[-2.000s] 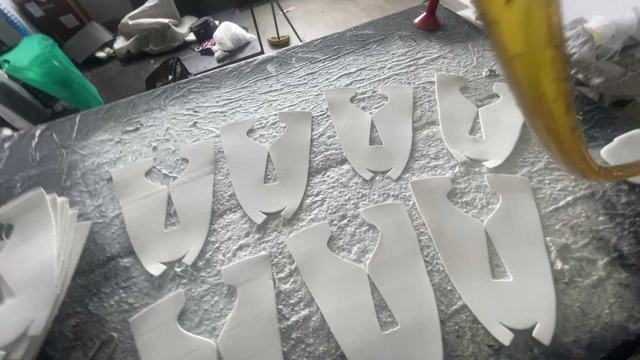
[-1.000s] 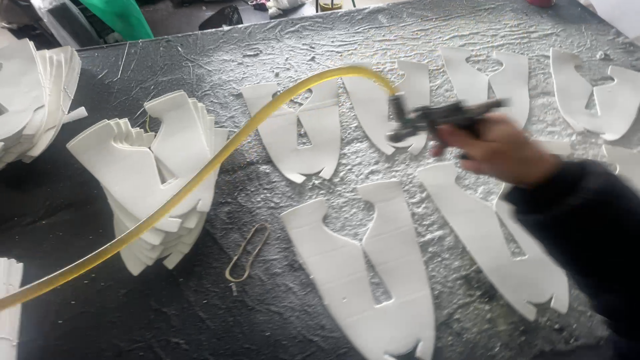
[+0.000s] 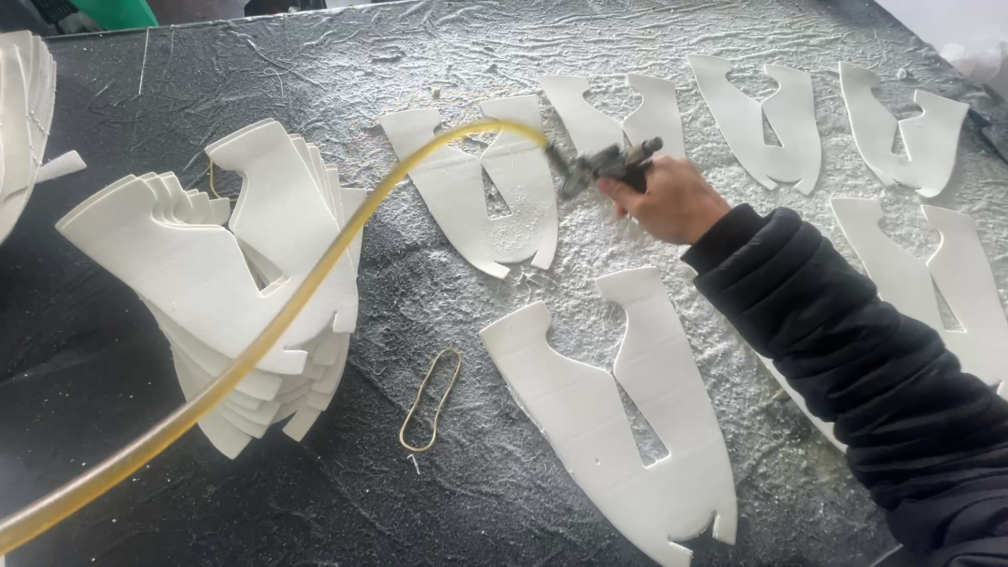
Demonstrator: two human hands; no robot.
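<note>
My right hand [image 3: 669,201], in a dark padded sleeve, grips a spray gun [image 3: 606,165] over the far row of white cut pieces. A yellow translucent hose [image 3: 315,276] runs from the gun to the lower left. Just left of the gun lies a white V-shaped piece [image 3: 516,185] with a speckled wet patch at its lower part. Nearer to me a larger white piece [image 3: 669,394] lies flat, and several others, such as a far-right piece [image 3: 906,134], are spread around. My left hand is out of view.
A fanned stack of white pieces [image 3: 276,205] stands on the left of the dark, residue-crusted table [image 3: 315,512]. Another stack [image 3: 20,134] is at the far left edge. A rubber band [image 3: 431,400] lies mid-table. Something green [image 3: 118,12] shows behind the table's back edge.
My right hand with the spray gun, not visible two seconds ago, came into view one second ago. The view has swung left, bringing the stacks and rubber band in.
</note>
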